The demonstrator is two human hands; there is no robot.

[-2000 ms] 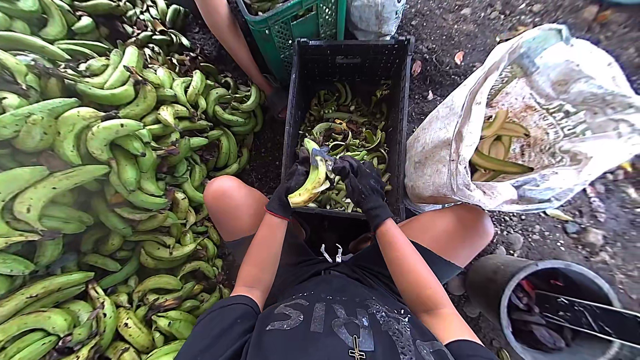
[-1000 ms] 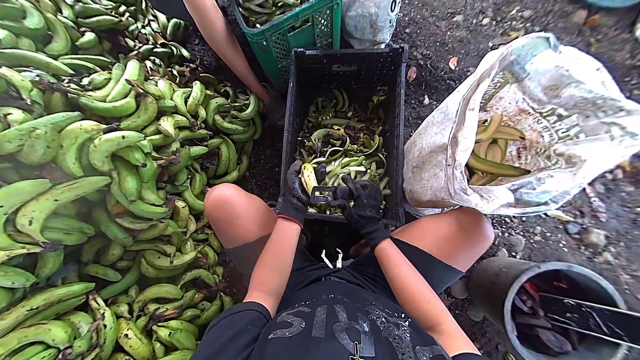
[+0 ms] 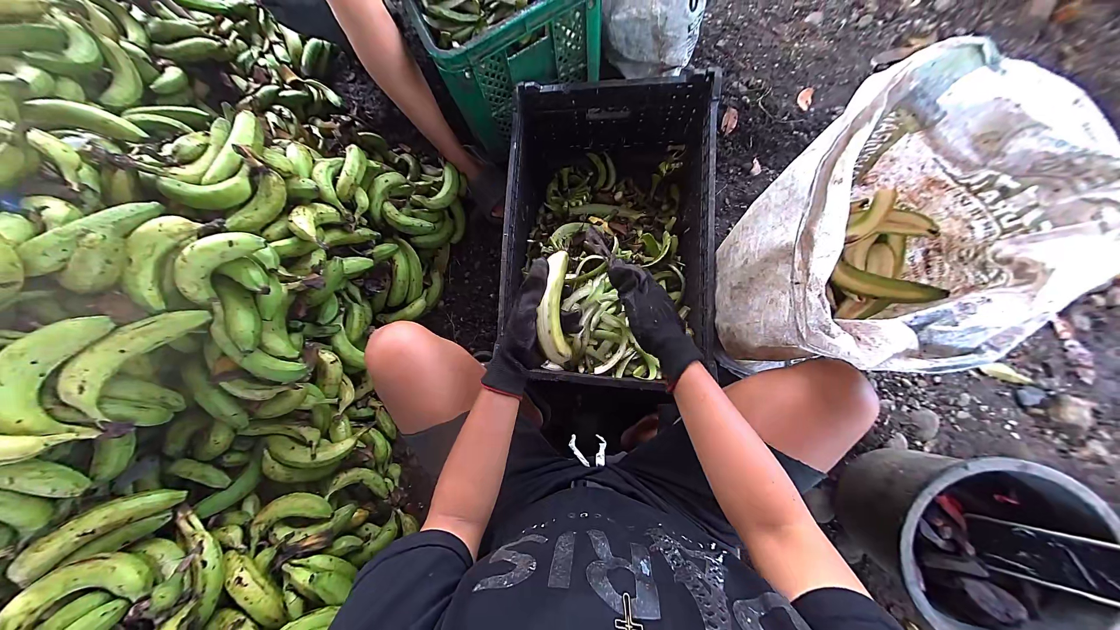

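My left hand (image 3: 522, 328), in a black glove, is closed on a pale, largely peeled plantain (image 3: 552, 311) held upright over the near part of a black plastic crate (image 3: 612, 94). Across from it, my right hand (image 3: 649, 315), also gloved, hangs over the crate with its fingers toward the peels; something dark shows at its fingertips, but whether it holds a tool cannot be told. Green and whitish peel strips (image 3: 604, 319) lie in the crate below both hands.
A large heap of green plantains (image 3: 236, 324) fills the left. Another person's bare leg (image 3: 407, 83) and a green crate (image 3: 525, 70) are at the top. On the right, a white woven sack (image 3: 770, 271) holds plantain pieces (image 3: 888, 280); below it, a grey bucket (image 3: 884, 516) contains dark items.
The plantain in my left hand, partly hidden a second ago, now stands upright and shows its pale side. My right hand has moved away from it, farther up over the peels.
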